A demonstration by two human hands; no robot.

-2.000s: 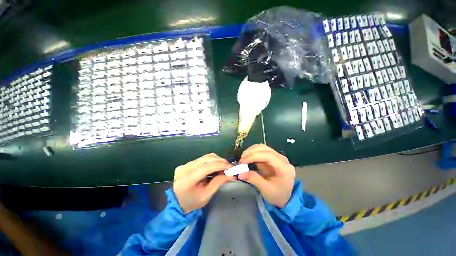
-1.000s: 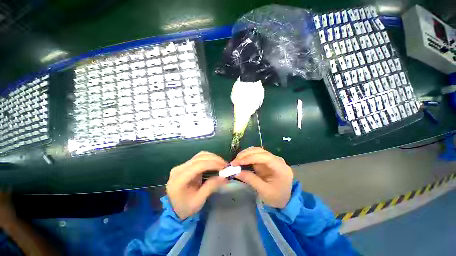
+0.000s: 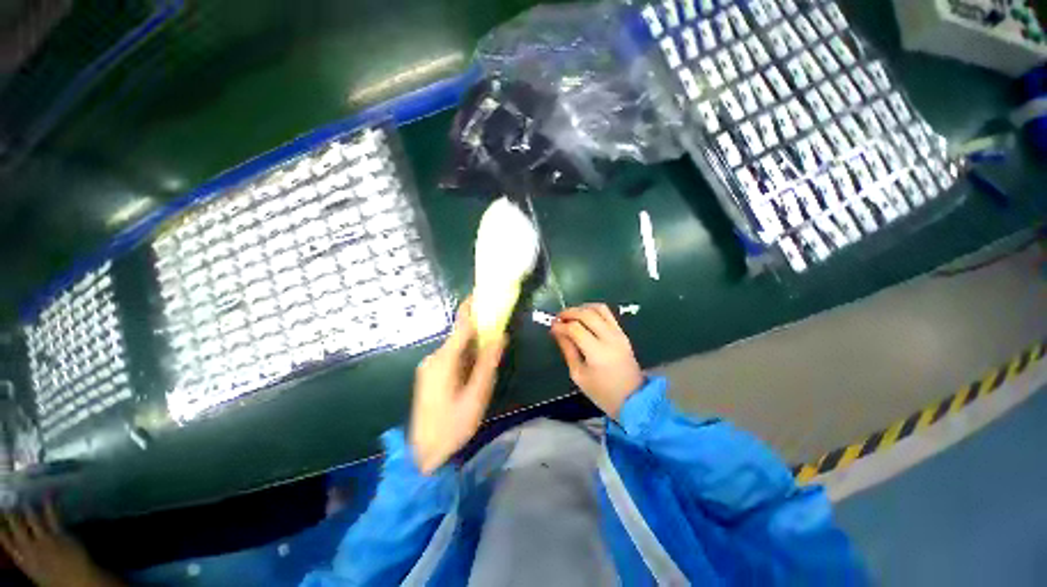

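Observation:
My left hand (image 3: 451, 390) is around the lower, yellow end of the white squeeze bottle (image 3: 505, 252); its tip is hidden. My right hand (image 3: 598, 353) pinches a small white housing (image 3: 544, 318) between thumb and fingertips, just right of the bottle. The large blister tray (image 3: 301, 269) of white pieces lies to the left. The right-hand tray (image 3: 804, 132), set at an angle, holds upright white pieces with dark marks.
A crumpled clear bag with black contents (image 3: 522, 132) lies behind the bottle. A white strip (image 3: 650, 244) and a tiny white piece (image 3: 628, 308) lie to the right. A neighbour's tray (image 3: 80, 355), a person's hand (image 3: 44, 550) and a light-coloured box (image 3: 976, 32) are at the edges.
My hands have parted. My left hand has let go of the housing and taken hold of the bottle, now raised and more upright. My right hand keeps the housing. The view has turned and shifted.

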